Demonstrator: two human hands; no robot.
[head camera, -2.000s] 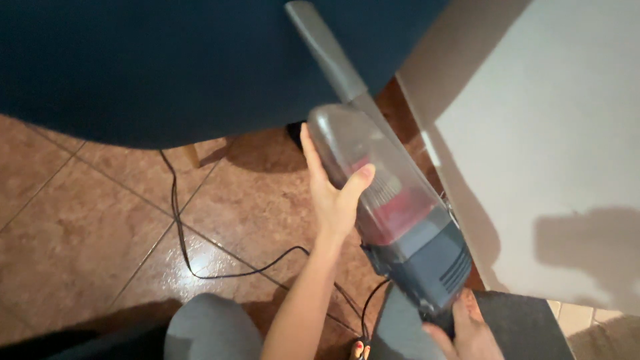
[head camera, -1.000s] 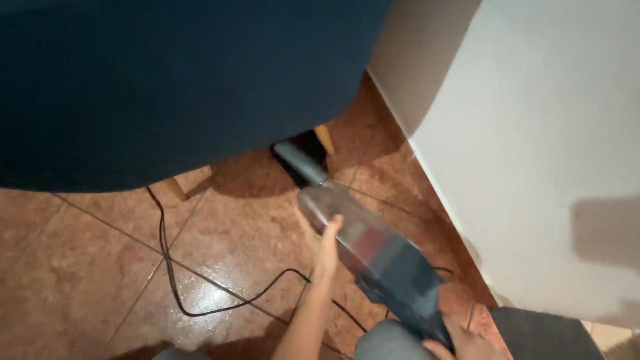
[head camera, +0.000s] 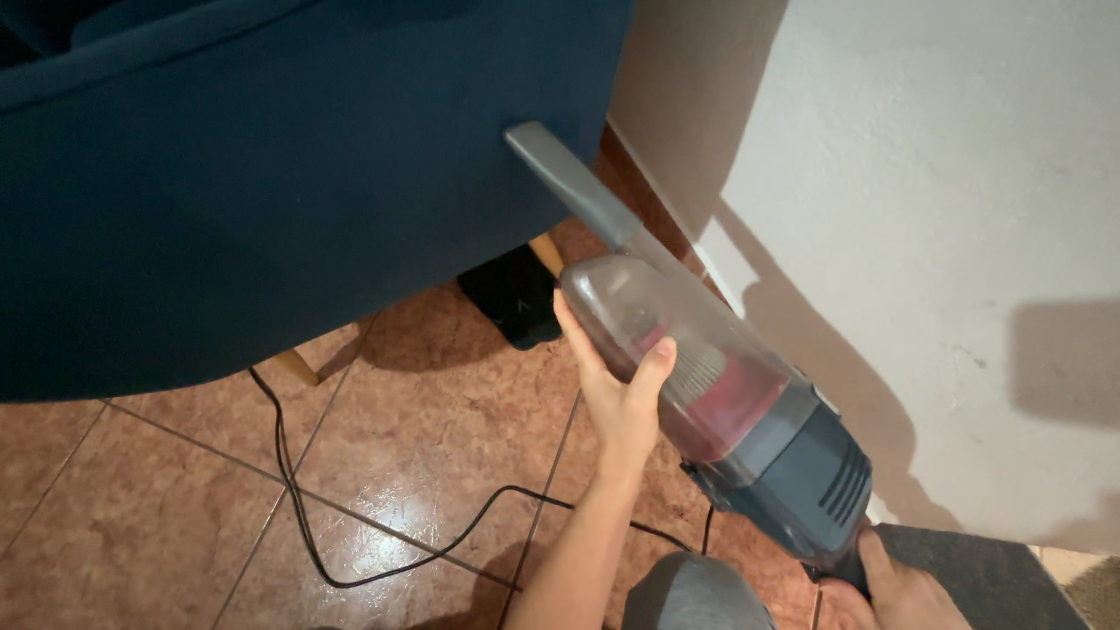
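A handheld vacuum cleaner (head camera: 787, 477) with a clear dust container and a pleated filter inside slants across the view. My left hand (head camera: 621, 394) supports the container from its left side, thumb on top. Around the handle at the lower right, my right hand (head camera: 901, 582) is closed, partly cut off by the frame's edge. The grey crevice nozzle (head camera: 577, 184) points up and left, in front of the side of a dark blue upholstered seat (head camera: 306, 201); whether its tip touches the fabric I cannot tell.
A black cord (head camera: 293, 490) loops over the tiled floor (head camera: 420, 420). Under the seat are wooden legs (head camera: 297, 366) and a black object (head camera: 516, 297). A white wall (head camera: 919, 219) stands at the right, a dark mat (head camera: 971, 577) by its base. My knee (head camera: 696, 595) shows below.
One second ago the nozzle was low, by the black object under the seat. Now the vacuum is raised, its nozzle before the seat's side. Both hands have kept their hold.
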